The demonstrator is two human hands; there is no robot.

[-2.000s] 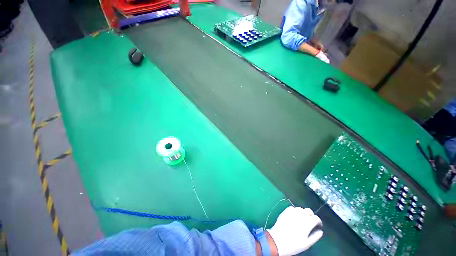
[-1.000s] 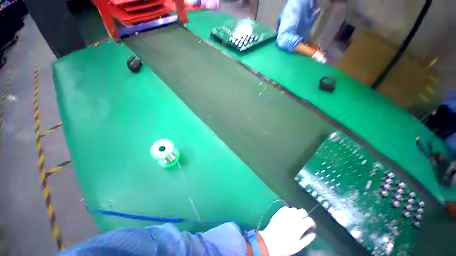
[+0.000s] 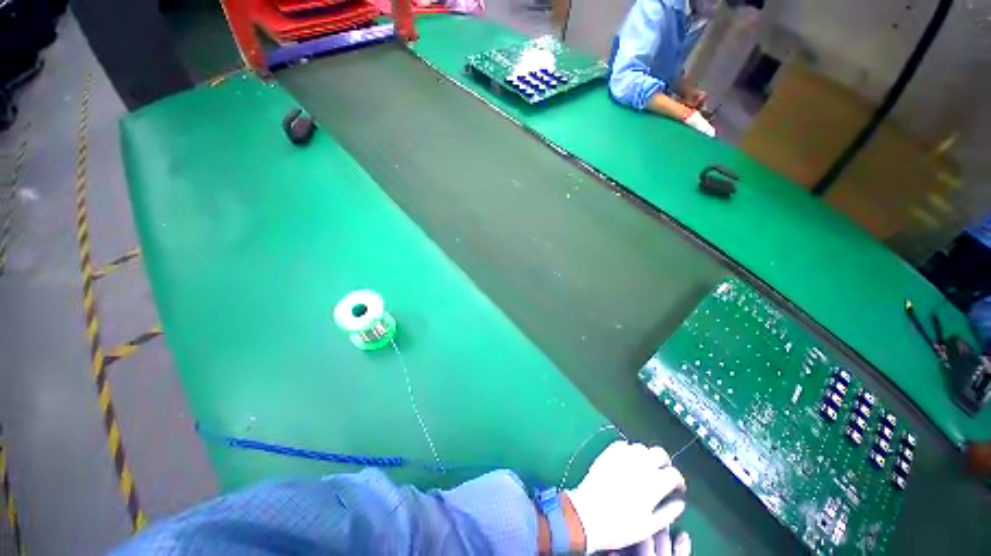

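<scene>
My left hand (image 3: 628, 497), in a white glove with a blue wrist band, is closed on a thin solder wire (image 3: 588, 443). The wire loops behind the hand, and its short end points from the fingers to the near-left edge of a large green circuit board (image 3: 750, 402). The solder spool (image 3: 365, 320) stands on the green mat, with wire trailing toward my sleeve. White glove fingertips (image 3: 663, 545), apparently my right hand, show at the bottom edge just below my left hand. The rest is cut off, and what they hold is hidden. No soldering iron is visible.
A blue coiled cord (image 3: 315, 451) lies by my sleeve. The dark belt (image 3: 500, 217) runs beside the mat (image 3: 250, 239). A black object (image 3: 298, 127) sits at the mat's far end. Across the belt are another board (image 3: 538, 71), a black holder (image 3: 717, 181), and a person's blue sleeve (image 3: 641, 60).
White fingertips have appeared below my left hand at the bottom edge. My left hand keeps its grip on the wire and has barely moved. The view has shifted slightly.
</scene>
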